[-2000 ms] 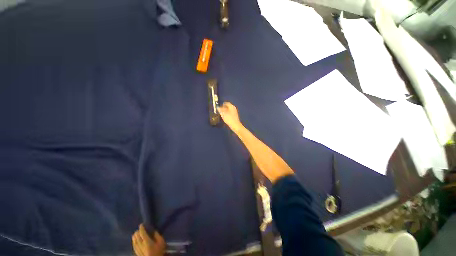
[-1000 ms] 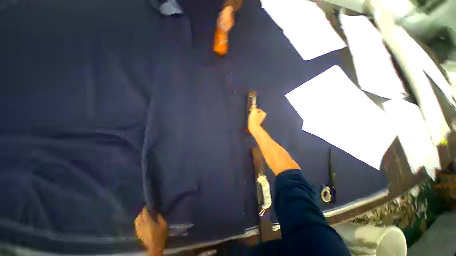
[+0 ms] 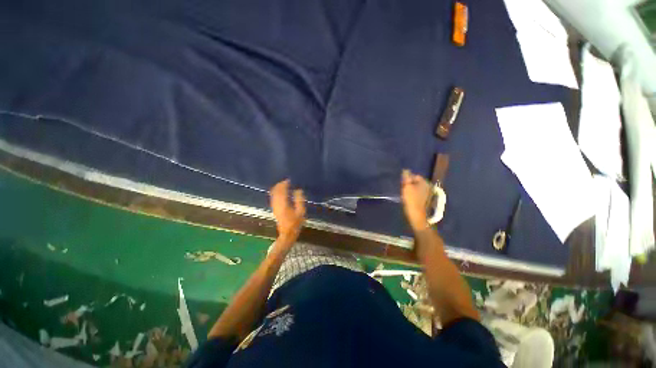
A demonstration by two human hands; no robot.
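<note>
Navy fabric ply [image 3: 237,93] covers the table in folds, its pale edge running near the front. My left hand [image 3: 288,210] is at that edge with its fingers apart and no cloth seen in them. My right hand [image 3: 415,198] is by the ply's end, just left of the white grip of the long fabric weight [image 3: 436,205]; whether its fingers hold cloth is unclear. The short dark fabric weight [image 3: 450,113] and the orange weight [image 3: 460,24] lie farther in. The pale selvedge edges of the lay [image 3: 180,198] run along the near table edge.
White paper patterns [image 3: 550,162] lie at the right, with tailor's shears [image 3: 506,233] left of them. The brown table edge [image 3: 345,239] curves in front of me. Scraps lie on the green floor [image 3: 129,248], and a pale round-mouthed cylinder [image 3: 534,348] stands at lower right.
My right hand has left the short weight and come down beside the long weight's grip. The short weight stands away from my hand. The view has shifted left, and the other person's hand is gone.
</note>
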